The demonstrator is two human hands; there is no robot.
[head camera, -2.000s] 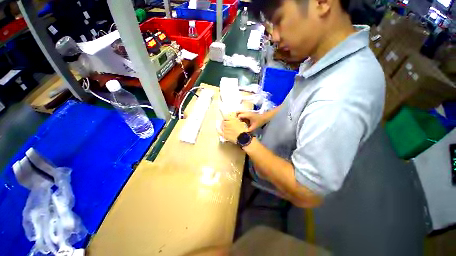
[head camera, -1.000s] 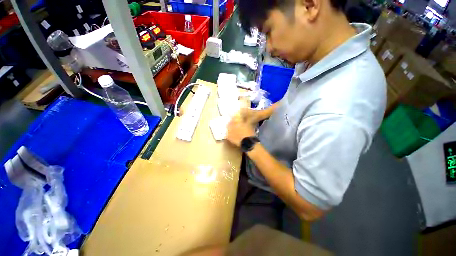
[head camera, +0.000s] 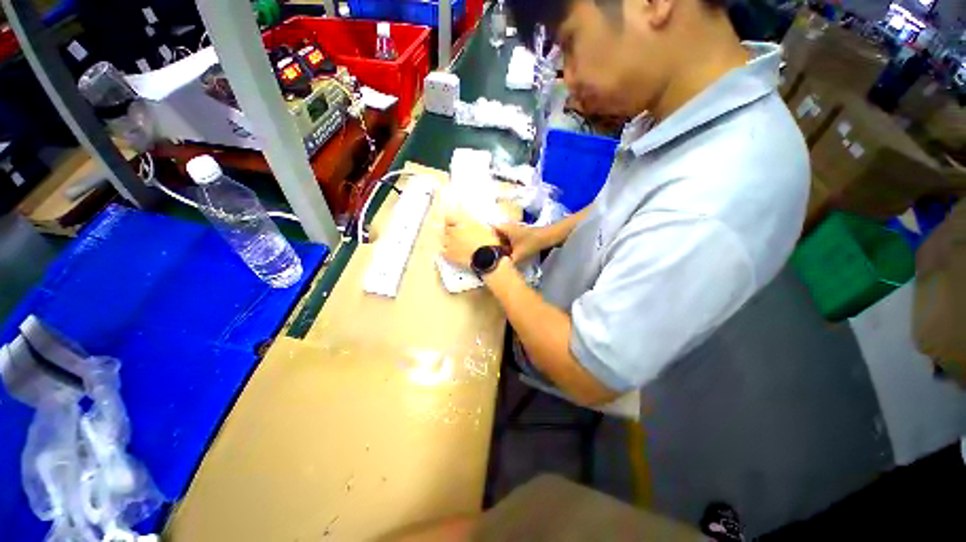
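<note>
Neither of my hands can be made out. A blurred tan shape (head camera: 572, 513) is cut off by the bottom edge; I cannot tell what it is. Nearest in front, a clear plastic bag with white cord (head camera: 79, 455) and a white piece (head camera: 37, 365) lie on the blue corrugated sheet (head camera: 148, 339). A white power strip (head camera: 400, 241) lies on the tan board (head camera: 350, 423), a white cable curving at its far end. A neighbouring worker's hands (head camera: 477, 241) are on another white strip (head camera: 469, 175), partly hiding it.
A water bottle (head camera: 249, 224) lies tilted on the blue sheet beside a white post (head camera: 265, 106). Beyond are a beige tester (head camera: 318, 116), a red bin (head camera: 397, 79) and the green conveyor (head camera: 450, 138). The worker (head camera: 689, 212) sits right; a blurred brown shape (head camera: 943, 296) shows at the right edge.
The view has shifted slightly, so bench things sit further left. The neighbour's hands have moved over the white strip. A blurred brown shape has appeared at the right edge.
</note>
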